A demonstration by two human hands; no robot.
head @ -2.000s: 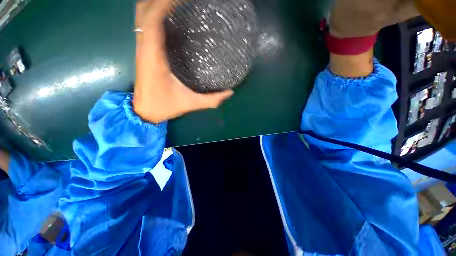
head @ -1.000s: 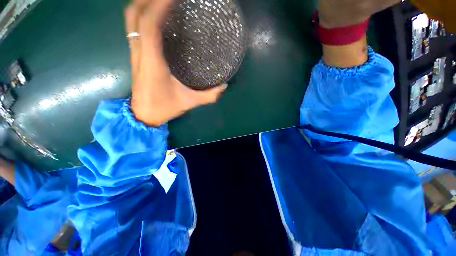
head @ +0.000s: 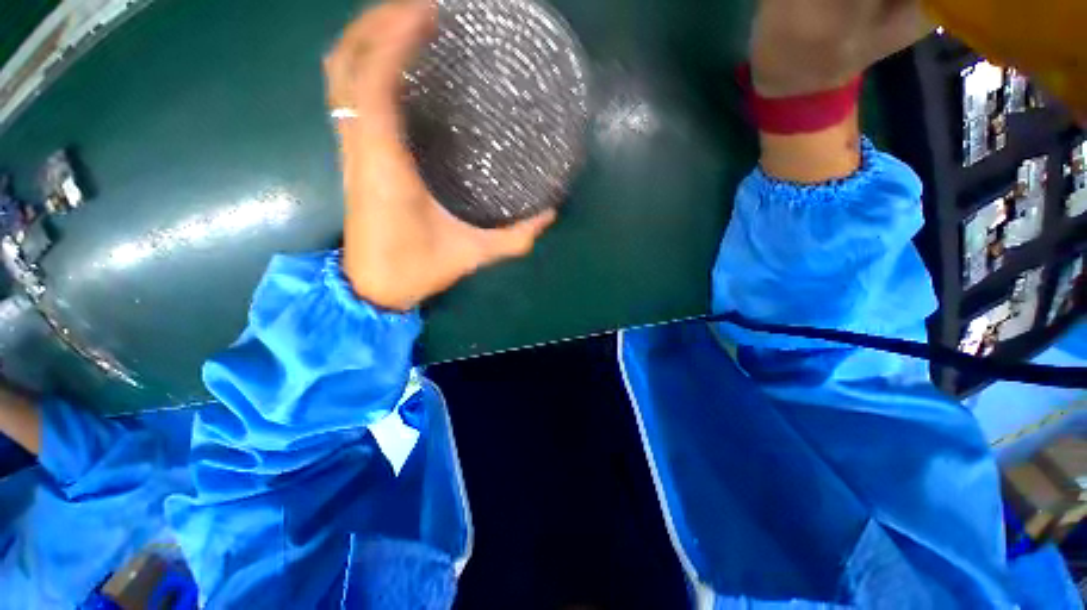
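The round silver-grey screw plate [head: 501, 113] is near the top centre over the dark-green bench mat, its surface dotted with tiny glints and slightly blurred. My left hand [head: 399, 179] grips its left and lower rim, thumb along the near edge, a ring on one finger. My right hand [head: 822, 42] is at the top right, cut by the frame's top edge, with a red strap [head: 805, 110] on the wrist. It is around part of the yellow-orange screwdriver [head: 1025, 36]; its fingertips and the screwdriver's tip are hidden or out of frame.
A black compartment tray [head: 942, 191] with silvery modules [head: 1001, 232] stands at the right. Loose modules [head: 60, 185] and thin shiny strands [head: 84, 346] lie at the left. A black cord [head: 858, 343] crosses my right sleeve. Another person's blue sleeve [head: 101, 453] is at the lower left.
My left hand and the plate first shifted slightly left, then back right, with the grip kept. My right hand has moved a little left. The tray also appears slightly further left.
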